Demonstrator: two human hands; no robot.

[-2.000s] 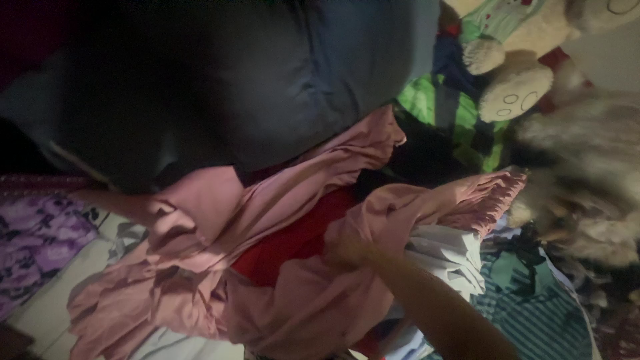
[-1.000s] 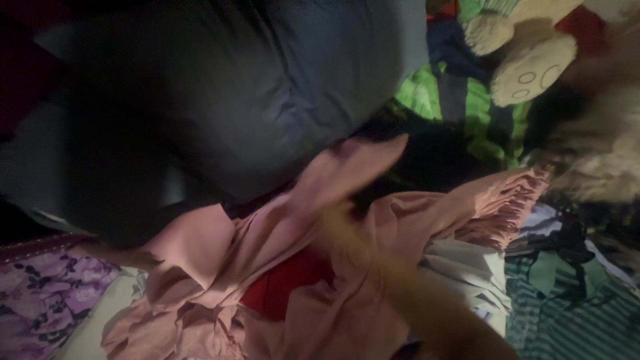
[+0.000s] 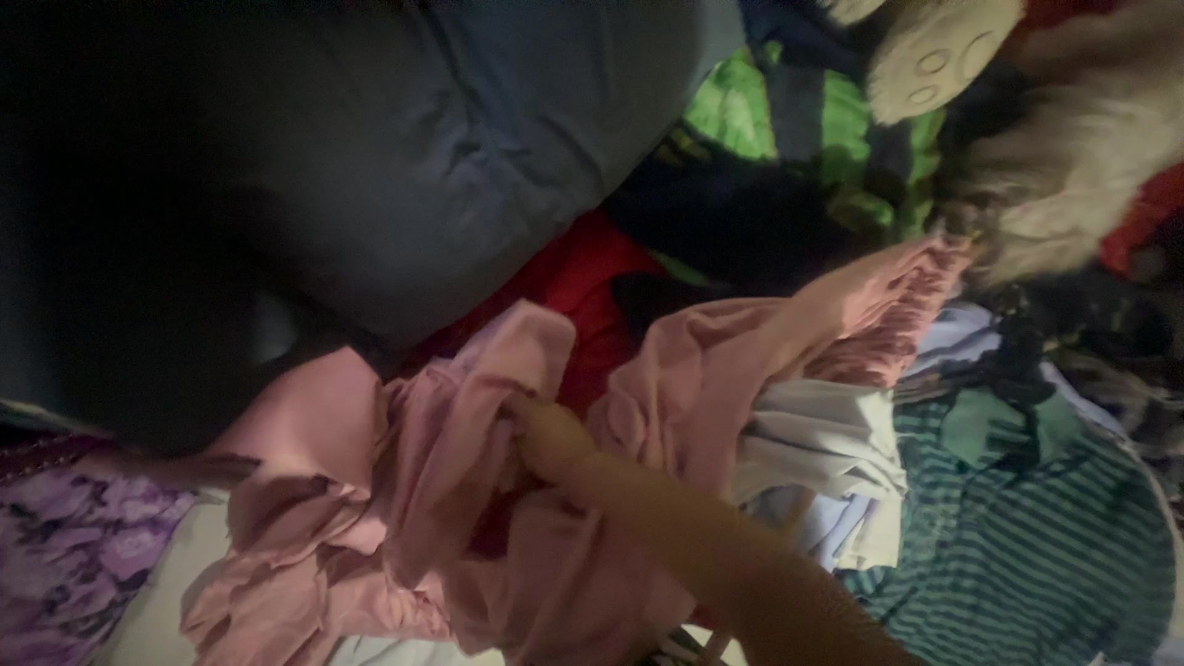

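A crumpled pink garment [image 3: 684, 370] with a gathered, ruffled end lies across the lower middle of the view. My right hand [image 3: 550, 439] reaches in from the lower right and grips a fold of it; the fingertips are partly hidden in the cloth. Red fabric [image 3: 592, 287] shows above and between the pink folds. A large dark blue-grey padded item [image 3: 444, 166] fills the upper left, against the pink cloth. My left hand is not in view.
Purple floral cloth [image 3: 102, 546] lies lower left. White cloth [image 3: 823, 444] and a green striped garment [image 3: 1027, 527] are at right. Green-and-dark fabric [image 3: 740, 111], a plush toy's foot [image 3: 943, 55] and furry beige material [image 3: 1064, 176] lie upper right.
The pink fold by my right hand has been drawn down toward the lower left, uncovering more red fabric beneath the dark padded item.
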